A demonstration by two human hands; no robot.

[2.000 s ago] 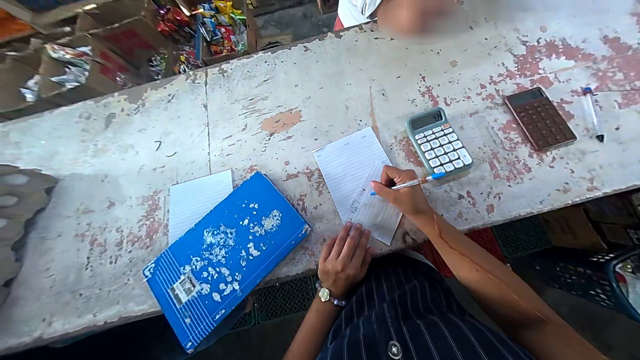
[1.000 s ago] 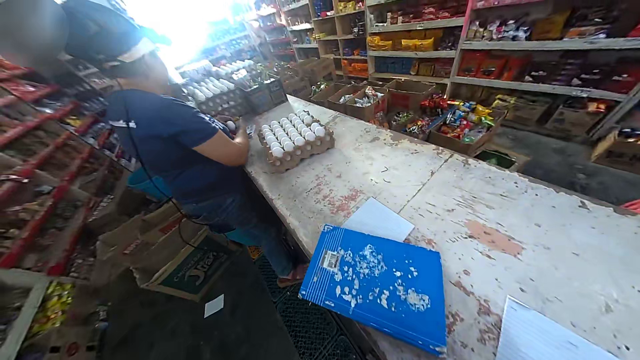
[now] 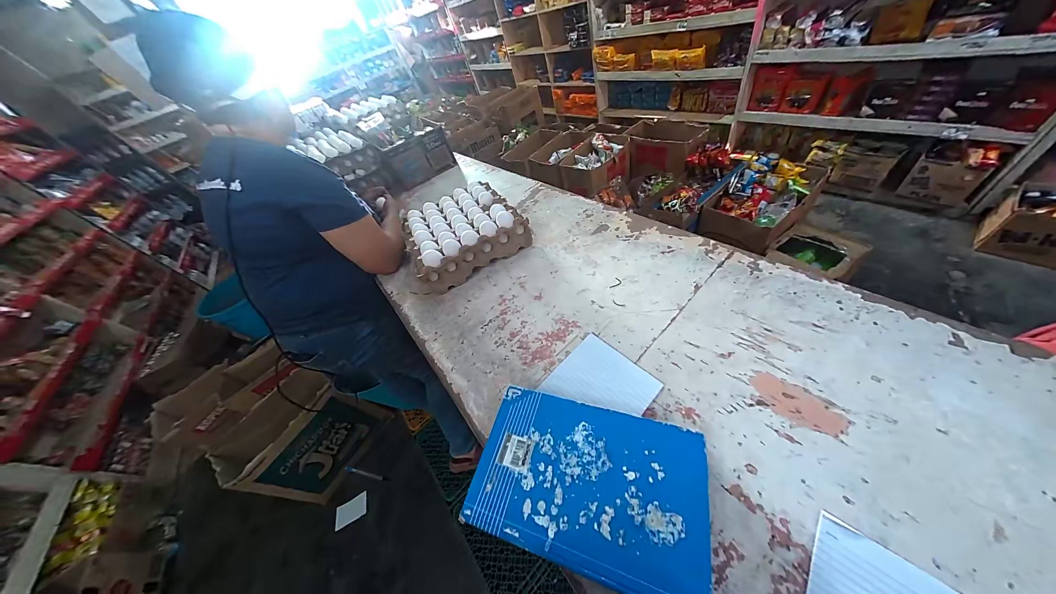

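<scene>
Neither of my hands is in view now. A worn blue folder or binder (image 3: pixel 594 487) lies at the near edge of the worn white counter (image 3: pixel 792 330), partly over a sheet of lined paper (image 3: pixel 606 373). At the bottom right, part of another lined sheet (image 3: pixel 866 561) shows on the counter. Farther along, a cardboard tray full of white eggs (image 3: pixel 474 256) rests by the counter's left edge.
A person in a dark blue T-shirt (image 3: pixel 280 231) stands at the left side of the counter, hands close to the eggs. Open cardboard boxes (image 3: pixel 293 445) stand lower left. Boxes of snack packets (image 3: pixel 751 214) line the counter's far side, with stocked shelves (image 3: pixel 899 49) behind.
The view has swung far to the left since two seconds ago, when my right hand held a pen on the lined sheet and my left hand rested on its edge. Both hands have left the view.
</scene>
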